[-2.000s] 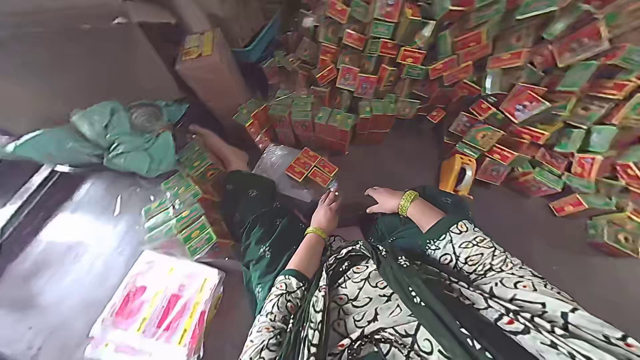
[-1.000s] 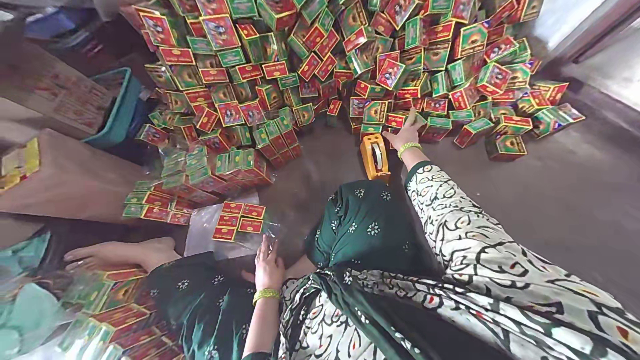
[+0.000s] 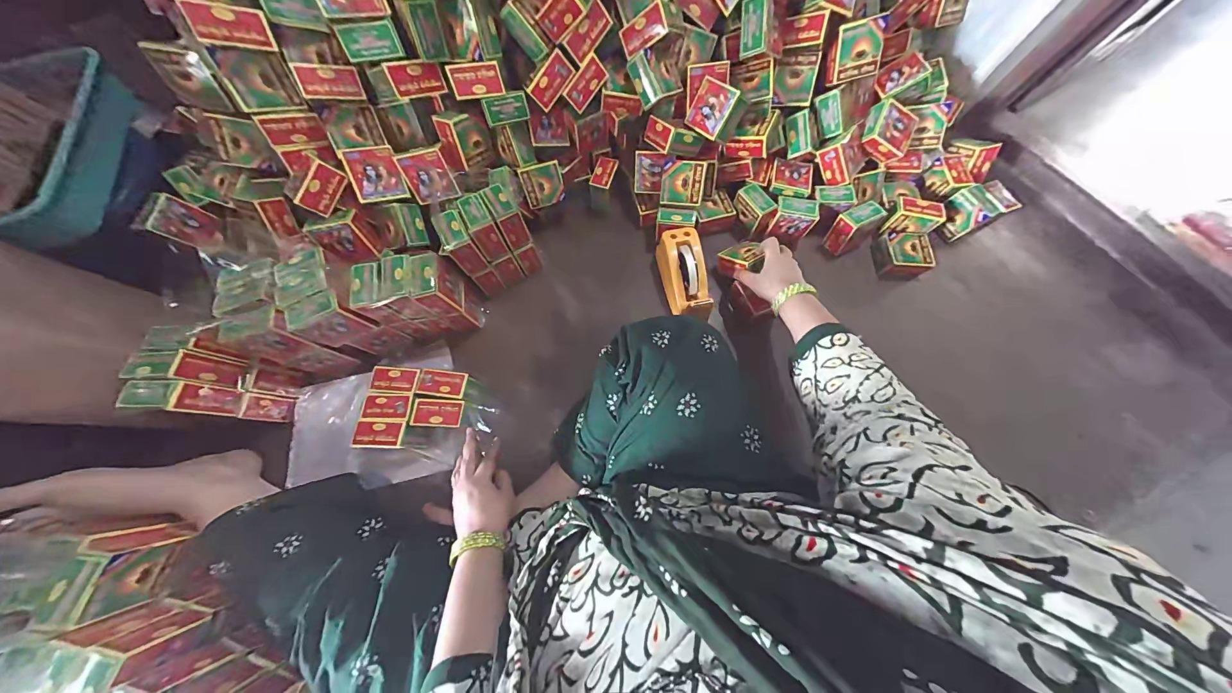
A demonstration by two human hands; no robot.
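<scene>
My right hand [image 3: 773,273] grips a small red and green printed carton [image 3: 741,257], with another carton [image 3: 748,298] right below it. Just left of that hand an orange tape dispenser [image 3: 671,265] stands on the floor beside my knee. My left hand [image 3: 481,481] holds nothing that shows; its fingers lie at the edge of a clear plastic bag [image 3: 322,423]. Several red-topped cartons [image 3: 388,405] sit grouped in two columns on or in the bag; which of these I cannot tell.
A large heap of cartons [image 3: 414,82] spreads across the floor ahead. Rows of stacked cartons [image 3: 337,322] stand left of my knee, more wrapped cartons [image 3: 144,616] at lower left. A teal plastic crate [image 3: 67,192] is at upper left, a raised wall edge [image 3: 1107,221] at right.
My right hand, near my lap at first, has reached forward to the heap and is now on a carton beside the tape dispenser. My left hand stays by the bag. The view has swung round.
</scene>
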